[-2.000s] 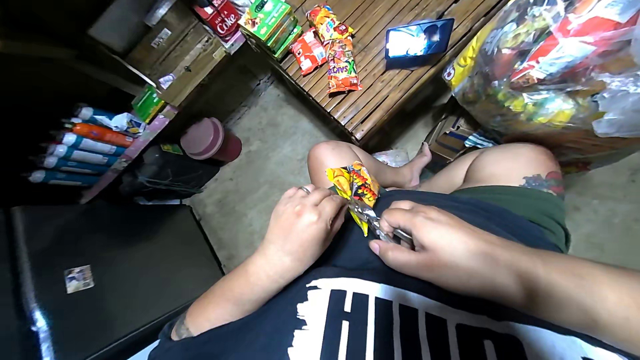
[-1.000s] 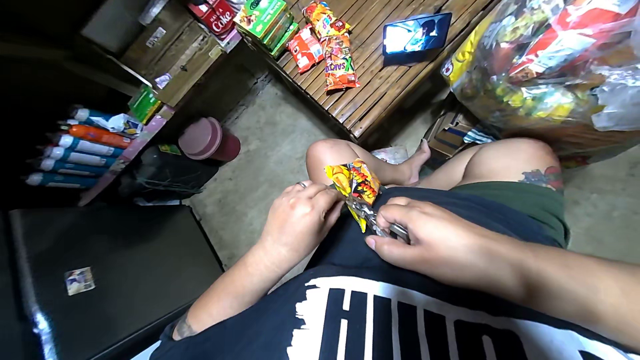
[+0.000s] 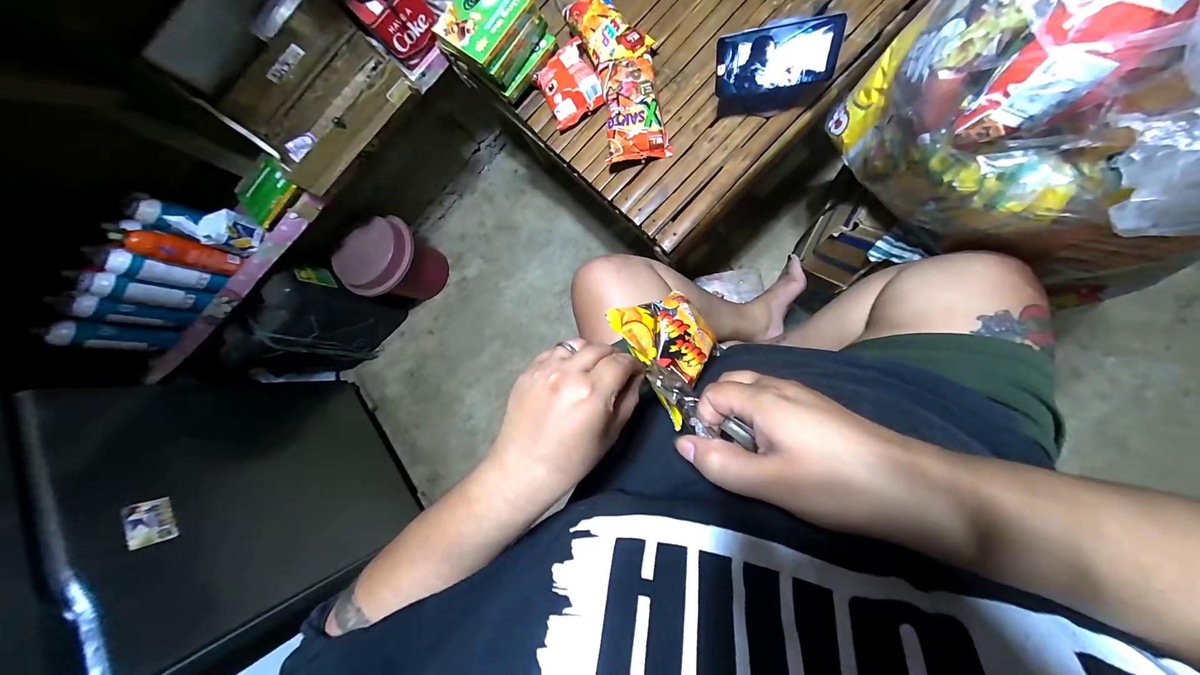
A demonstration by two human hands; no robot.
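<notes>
Over my lap, a yellow and orange snack packet (image 3: 682, 339) lies between my two hands, its yellow and clear lower part crumpled. My left hand (image 3: 570, 403), with a ring on one finger, pinches the packet's left edge. My right hand (image 3: 783, 431) is closed around a small metal tool (image 3: 739, 432), whose kind I cannot tell, at the lower right of the packet. The fingertips of that hand also meet the crumpled clear plastic. Part of the tool is hidden by the fingers.
On a bamboo slat table (image 3: 689, 178) ahead are snack packets (image 3: 636, 108), green boxes (image 3: 497, 42) and a propped phone or tablet (image 3: 780, 58). A big clear bag of packets (image 3: 1022, 122) stands right. Left are a lidded pink bin (image 3: 375, 258), spray cans or bottles (image 3: 169, 272) and a black surface (image 3: 234, 497).
</notes>
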